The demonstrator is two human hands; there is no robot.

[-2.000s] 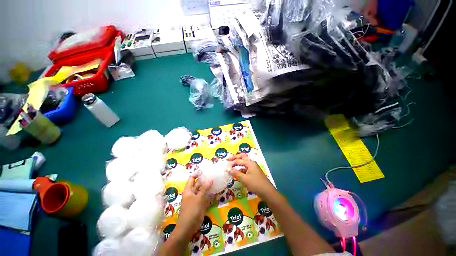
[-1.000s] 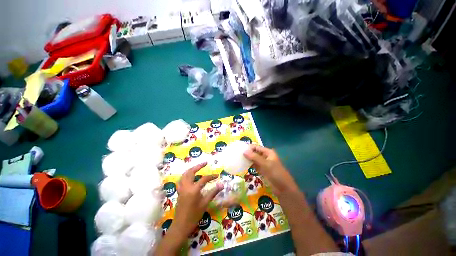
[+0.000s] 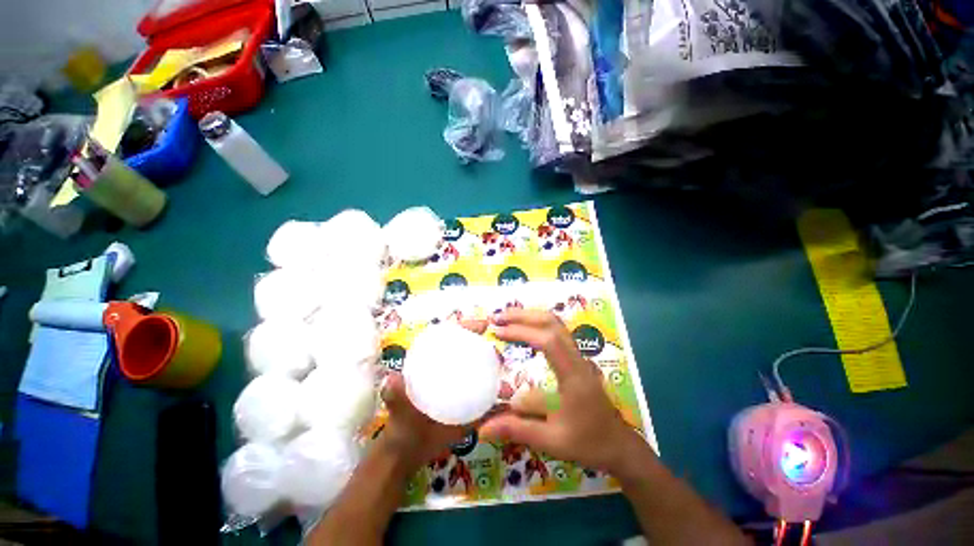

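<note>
The label sheet (image 3: 614, 400) lies flat on the dark green table, with rows of dark circles and dog pictures on yellow and green. A round white container (image 3: 452, 373) is held above it, overexposed, its face towards me. My left hand (image 3: 411, 421) is under and behind its lower left side, partly hidden by it. My right hand (image 3: 555, 395) is at its right side, thumb and fingers curved near the rim; the exact contact is unclear. Several clear-wrapped white containers (image 3: 315, 352) stand grouped in columns on the left, overlapping the sheet's left edge.
Plastic packaging (image 3: 726, 117) is piled at the back right. A yellow strip (image 3: 854, 299) and pink lit device (image 3: 790, 459) are at right. An orange and yellow mug (image 3: 192, 350), black phone (image 3: 187, 469), blue folded papers (image 3: 59, 416), white bottle (image 3: 246, 155) and red basket (image 3: 230, 80) are at left.
The view has shifted, so the table things sit further right and higher. The hands have come together around the white container, which was raised in the right hand with the left hand apart over a wrapped item.
</note>
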